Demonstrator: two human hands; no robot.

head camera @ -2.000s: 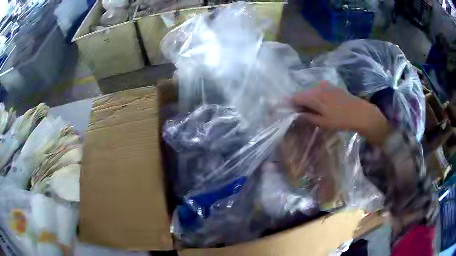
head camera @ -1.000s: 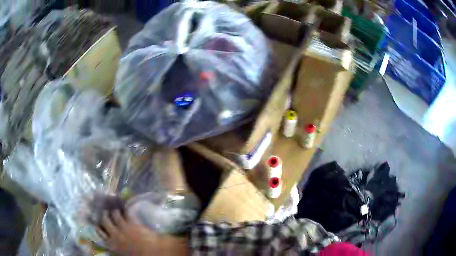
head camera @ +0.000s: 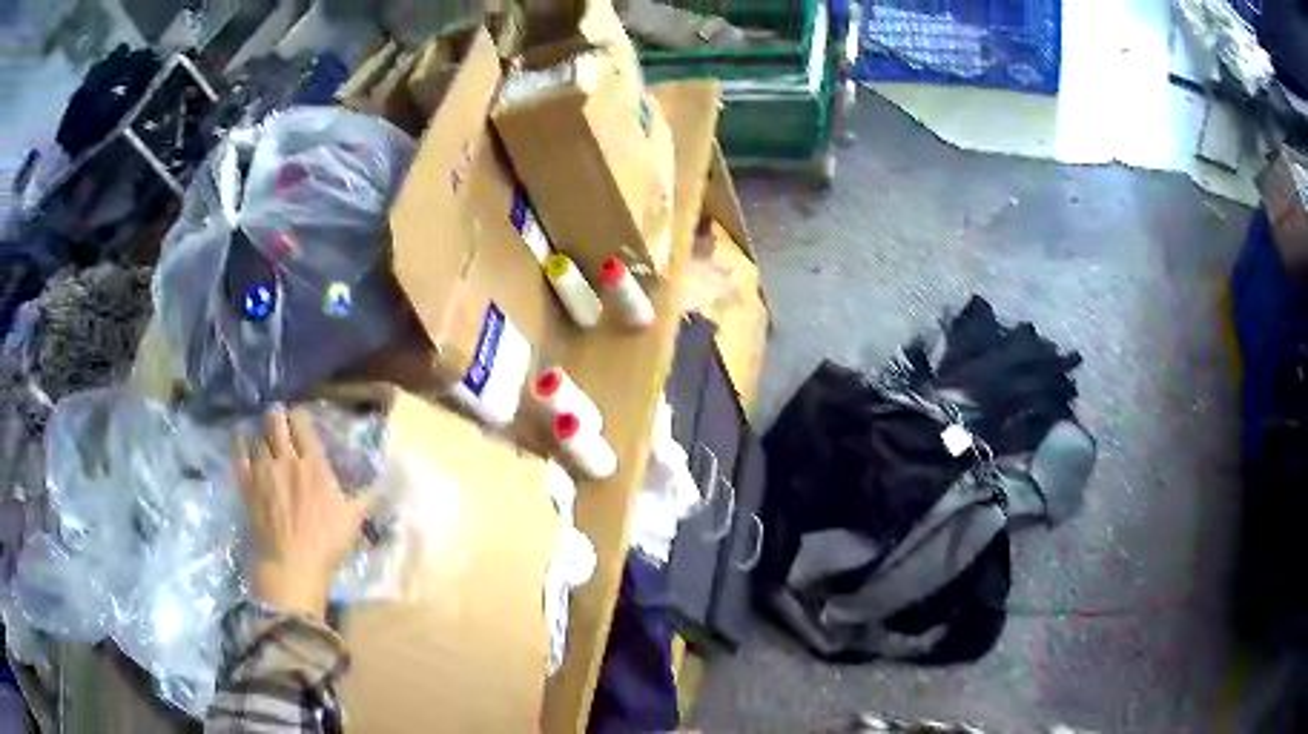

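Observation:
My left hand (head camera: 299,502) reaches in from the lower left in a checked sleeve. It lies palm down with fingers spread, on clear crinkled plastic (head camera: 151,552) and beside a brown carton flap (head camera: 445,602). It holds nothing that I can see. What is under the palm is hidden. A large tied clear bag (head camera: 294,258) of dark contents stands just beyond the fingertips. My right hand is out of the picture; only a sliver of checked cloth shows at the bottom edge.
White bottles with red and yellow caps (head camera: 584,445) stand by cartons (head camera: 581,165) on a brown board. Black and grey cloth or a bag (head camera: 904,495) lies on the grey floor (head camera: 1148,373). A green crate (head camera: 753,108) and a blue crate (head camera: 961,43) are behind.
The view has swung right, showing more floor. The hand that reached in from the right is gone. My left hand now shows at the lower left. The carton flap lies flatter.

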